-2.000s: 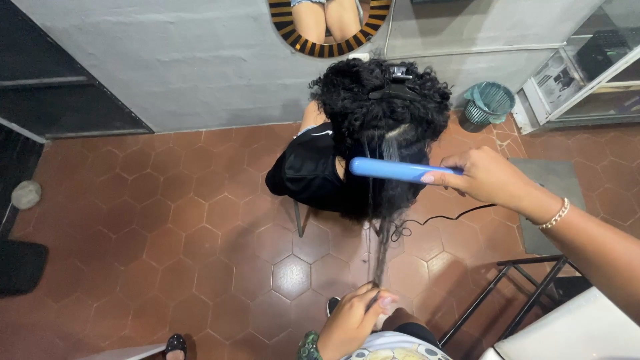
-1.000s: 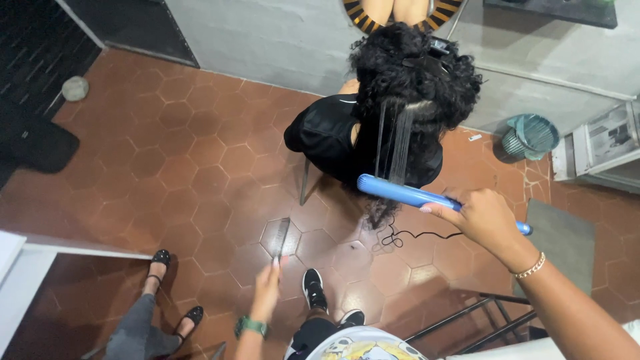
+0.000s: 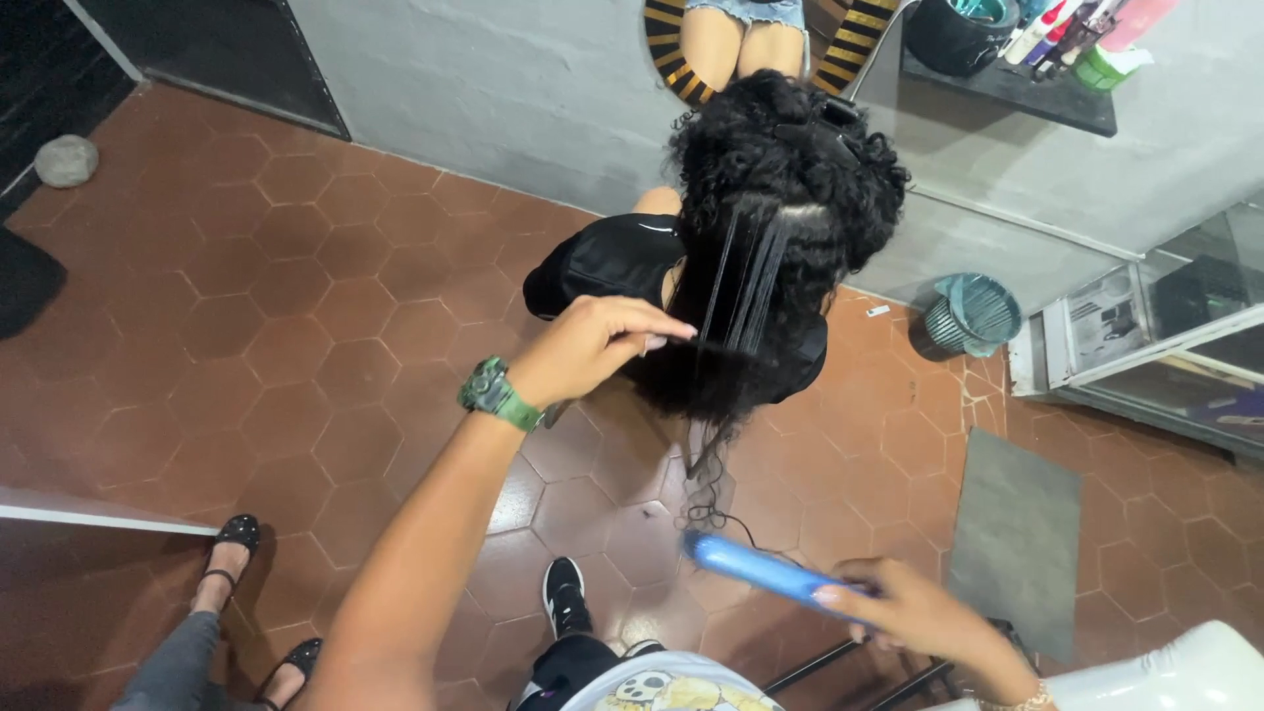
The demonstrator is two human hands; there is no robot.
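A seated person with dark curly hair (image 3: 790,168) faces the wall, the upper part held up by a black clip (image 3: 839,114). A straightened section (image 3: 746,281) hangs down the back. My left hand (image 3: 602,341), with a green watch at the wrist, holds a thin dark comb (image 3: 726,348) against that section; the comb blends into the hair. Lower right, my right hand (image 3: 889,602) grips a blue hair straightener (image 3: 765,573), its tip below the hair ends. Its plates cannot be seen. A dark cord (image 3: 731,515) curls on the floor near it.
A round mirror (image 3: 671,54) hangs on the wall beside a dark shelf (image 3: 1027,89) with bottles. A lined waste basket (image 3: 968,316) and a glass-fronted cabinet (image 3: 1136,326) stand at right. Another person's feet (image 3: 232,553) are at lower left, a white chair (image 3: 1165,671) at lower right.
My left hand, first at the hair ends and then lower with the comb, has moved up to the hair. My right hand has brought the straightener down, away from the section.
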